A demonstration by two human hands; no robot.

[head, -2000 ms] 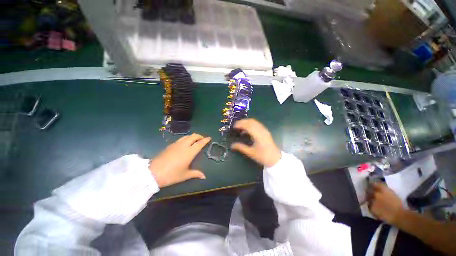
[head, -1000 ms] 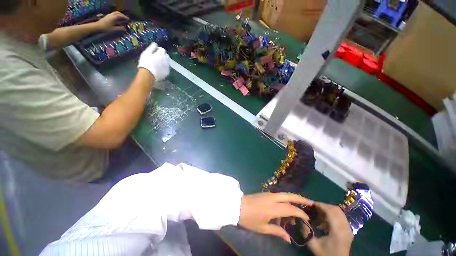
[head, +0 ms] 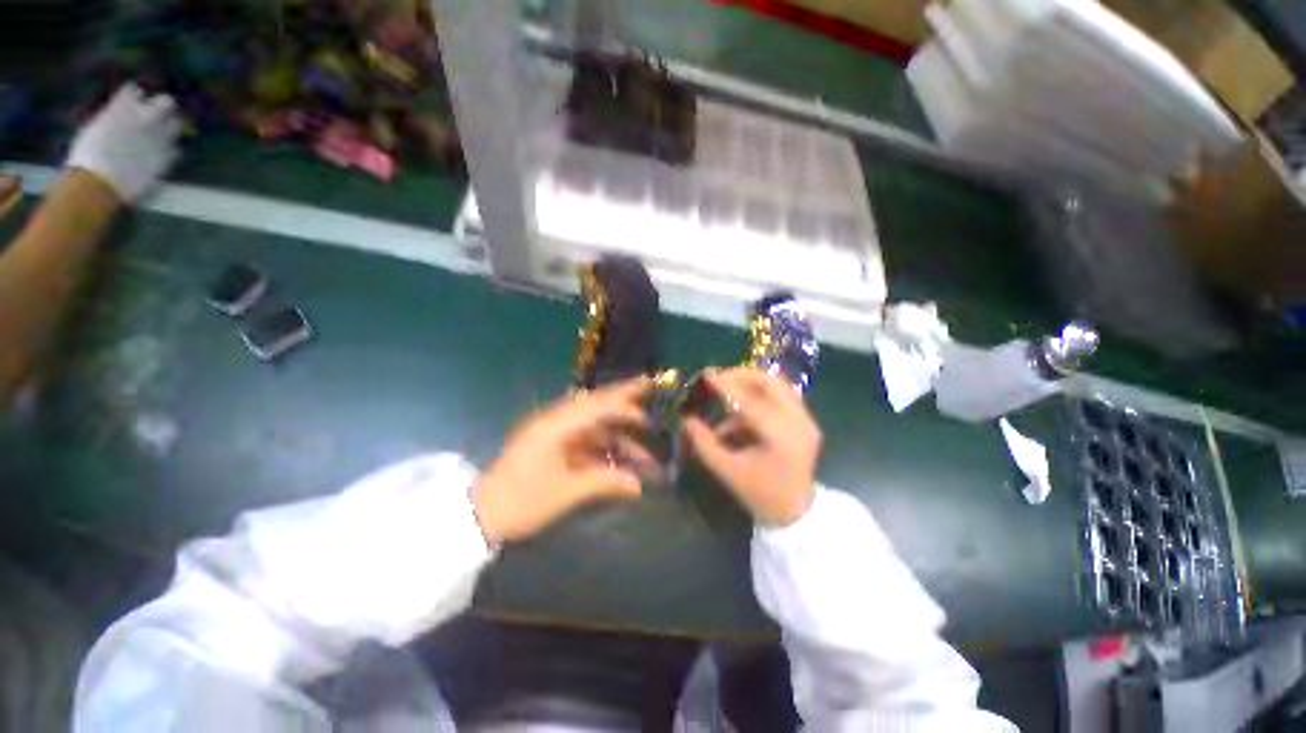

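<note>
My left hand (head: 566, 455) and my right hand (head: 756, 441) meet at the middle of the bench, fingertips close together. They hold a small dark watch part with a gold bit (head: 668, 415) between them; blur and fingers hide its shape and whether a case and a screen are both there. Just behind my hands stand two stacks of dark screen modules with gold flex edges, the left one (head: 625, 318) dark and the right one (head: 788, 344) shiny blue-violet. Two closed watch units, one nearer (head: 278, 334) and one behind it (head: 238, 289), lie at the left.
A white blister tray (head: 745, 193) lies behind a pale post (head: 494, 143). Crumpled wipes (head: 912, 351), a translucent bottle (head: 995, 381) and a case tray (head: 1157, 516) are at the right. A neighbour's gloved hand (head: 129, 141) is beside coloured clips (head: 337, 79) at the left.
The view has swung left and then back toward the right. My hands, apart at first over a frame on the bench, are now together around a part. The neighbour's gloved hand has moved to the clips.
</note>
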